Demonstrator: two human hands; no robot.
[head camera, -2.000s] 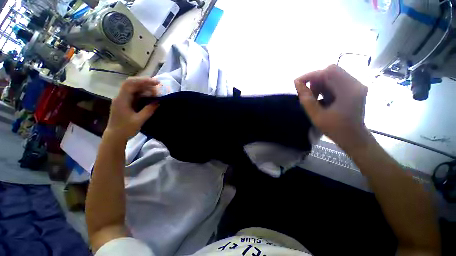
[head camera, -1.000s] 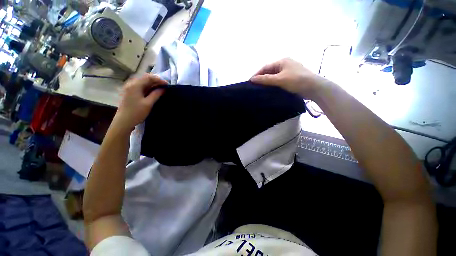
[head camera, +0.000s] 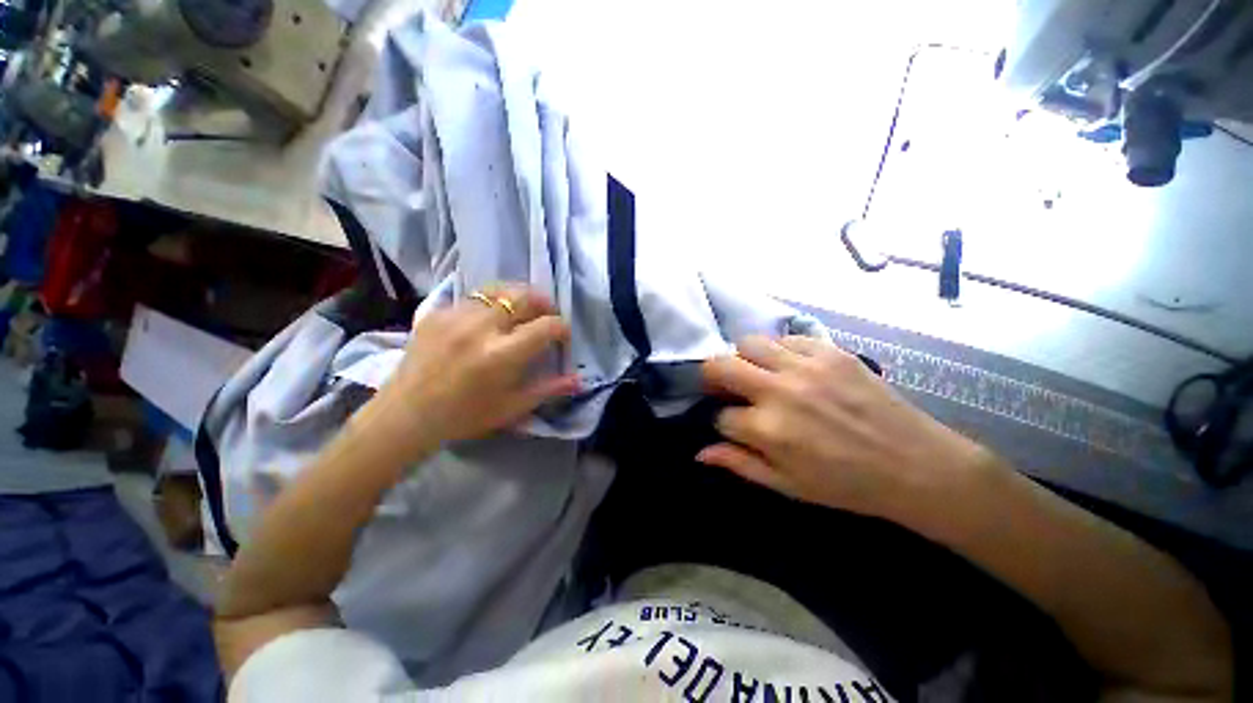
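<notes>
A light grey garment (head camera: 481, 206) with narrow black stripes lies bunched over the front edge of the white machine table and hangs down toward my lap. My left hand (head camera: 481, 360) grips its cloth at the table edge, a ring on one finger. My right hand (head camera: 811, 419) pinches the same edge a little to the right, fingertips on the grey cloth. A black stripe (head camera: 624, 261) runs down to the cloth between my hands. The black panel is not clearly visible; dark cloth shows below the hands, and I cannot tell what it is.
The sewing machine head (head camera: 1141, 83) stands at the upper right under bright light. Black scissors (head camera: 1212, 423) lie at the right edge. A marked strip (head camera: 962, 392) runs along the table front. Another machine (head camera: 261, 55) stands upper left. Dark blue quilted cloth (head camera: 103, 597) is lower left.
The black panel that was stretched between my hands is no longer spread out. My hands have moved down and closer together, and more striped grey cloth now lies on the table.
</notes>
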